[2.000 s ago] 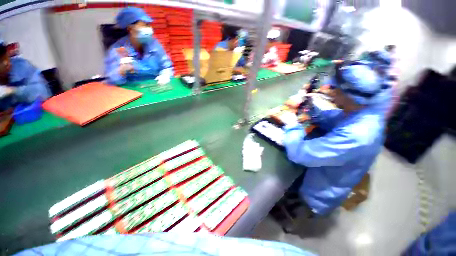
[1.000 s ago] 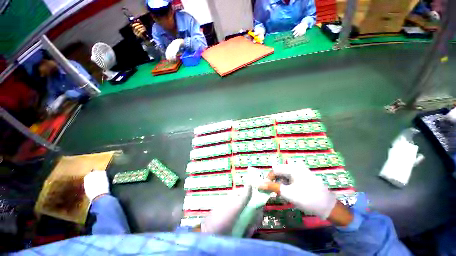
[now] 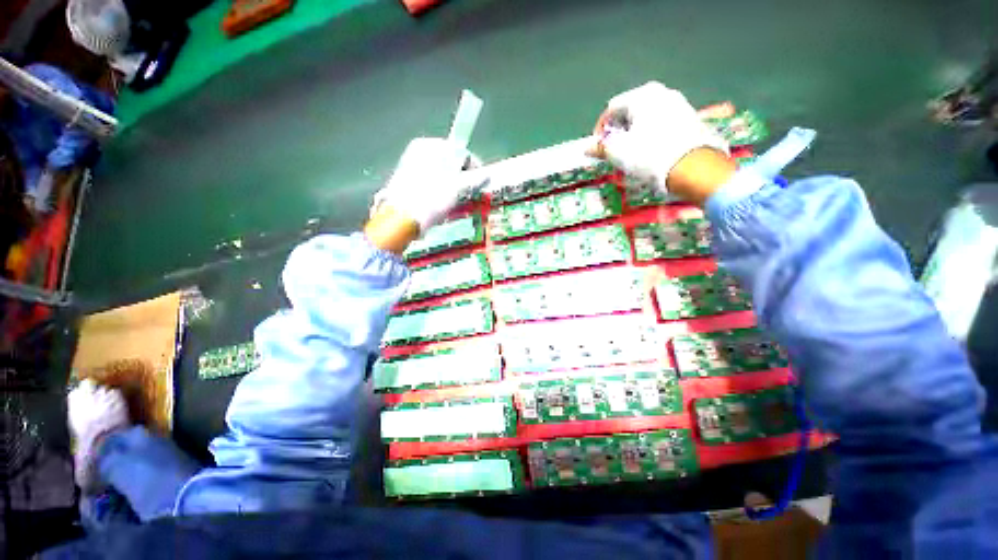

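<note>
My gloved left hand (image 3: 429,181) is at the far left part of the red carrier (image 3: 646,420), with a pale strip (image 3: 467,118) upright in its fingers. My gloved right hand (image 3: 657,133) is to its right, fingertips pinching the end of a white strip (image 3: 542,164). This strip lies along the far middle circuit board (image 3: 558,184) and reaches the left fingertips. Circuit boards lie in three columns; those on the left (image 3: 447,420) have pale tops. Both sleeves hide parts of the carrier. Another pale strip (image 3: 786,151) sticks out by my right cuff.
Another person's gloved hand (image 3: 99,416) is by a tan sheet (image 3: 137,334) at left. A loose board (image 3: 228,361) lies beside my left sleeve. A white pack (image 3: 963,268) is at far right. A blue cord (image 3: 801,459) hangs near the front right, above a carton (image 3: 772,536).
The view has tilted down and closer. Both hands have moved from the near part of the carrier to its far edge, with a white strip now between them over a board.
</note>
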